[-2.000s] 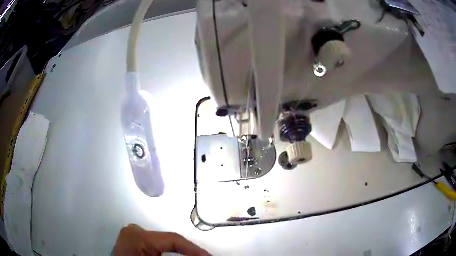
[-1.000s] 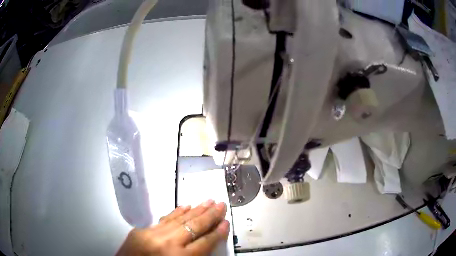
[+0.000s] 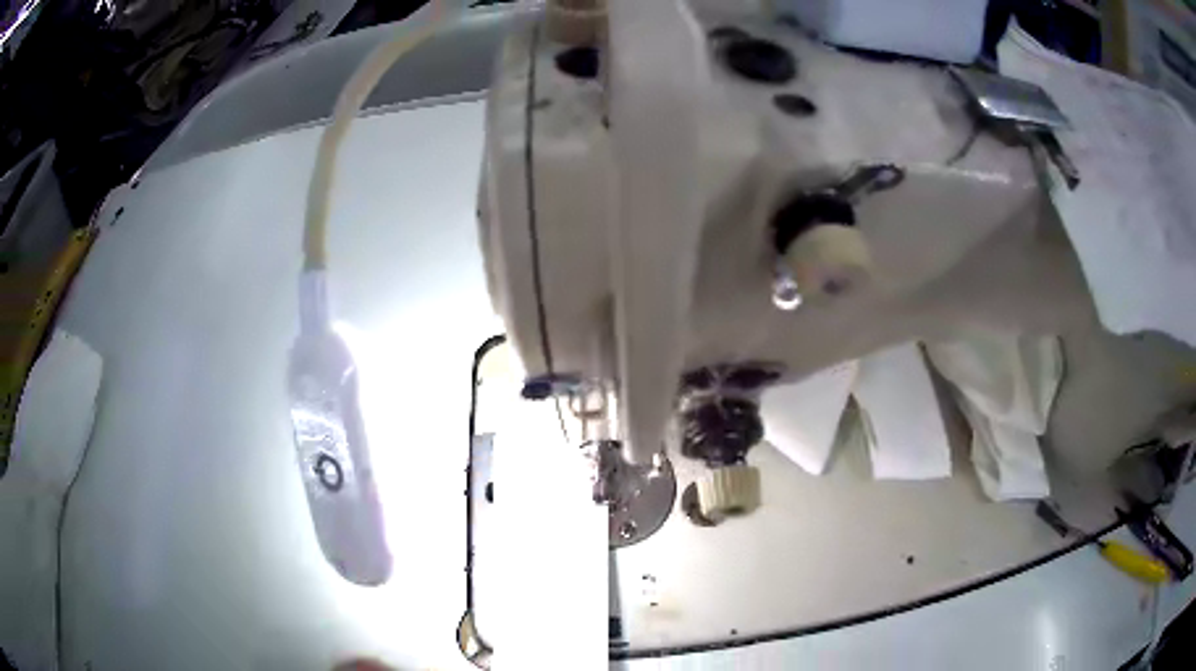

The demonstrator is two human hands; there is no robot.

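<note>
A white fabric strip (image 3: pixel 548 564) lies over the slide plate, left of and partly beside the needle plate (image 3: pixel 645 509). Its top end reaches the presser foot area and its lower end runs out of the picture. It is washed out by the lamp light. Only a small bit of my left hand (image 3: pixel 363 665) shows at the bottom edge, so its grip cannot be seen. My right hand is not in view. The machine head (image 3: pixel 558 197) hides the needle.
The white LED lamp (image 3: pixel 338 459) stands left of the strip. Waiting white pieces (image 3: pixel 902 417) lie under the arm. Yellow-handled snips (image 3: pixel 1135 561) lie far right. A white strip pile (image 3: pixel 46 420) is at the far left. A sheet (image 3: pixel 1115 197) drapes over the arm.
My left hand came onto the strip beside the needle plate, then drew back to the bottom edge. The strip now lies over the slide plate. The view has shifted.
</note>
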